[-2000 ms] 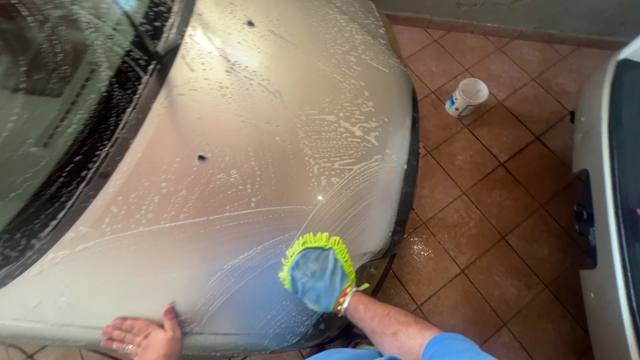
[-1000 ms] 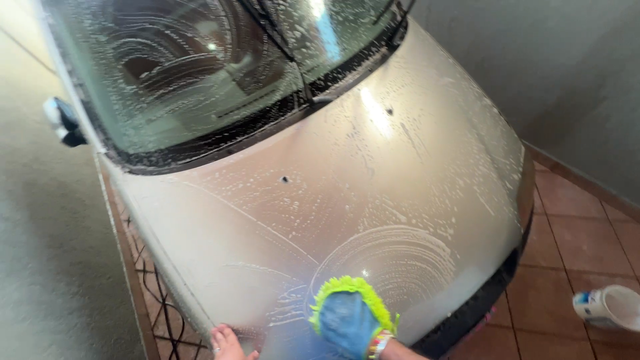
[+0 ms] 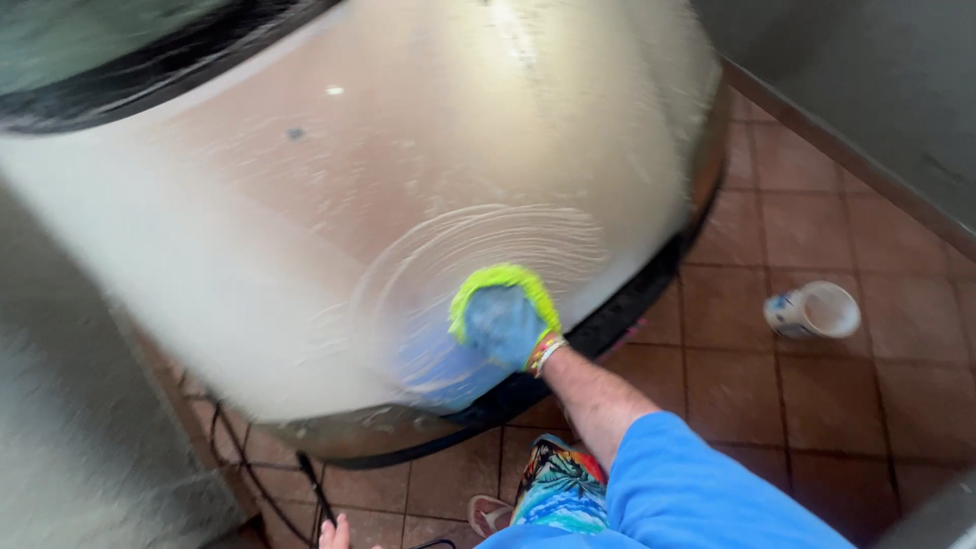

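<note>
On the front part of the car hood [image 3: 427, 152], my right hand [image 3: 503, 324] wears a blue wash mitt [image 3: 499, 313] with a yellow-green fringe and presses it to the wet metal. Curved foam streaks lie around the mitt. My left hand [image 3: 335, 534] shows only as fingertips at the bottom edge, off the hood and beside a black wand or hose [image 3: 314, 480]; whether it touches that is unclear, and the rest of the hand is hidden.
A white bucket [image 3: 812, 310] stands on the reddish floor tiles [image 3: 816, 396] at right. Grey walls [image 3: 862, 84] flank the car. A thin dark hose [image 3: 252, 473] lies at lower left, and a sandalled foot [image 3: 488, 515] is below the bumper.
My left hand was on the hood's edge and is now off it, at the bottom of the view. The mitt has spread more curved foam streaks over the hood. The view has shifted greatly.
</note>
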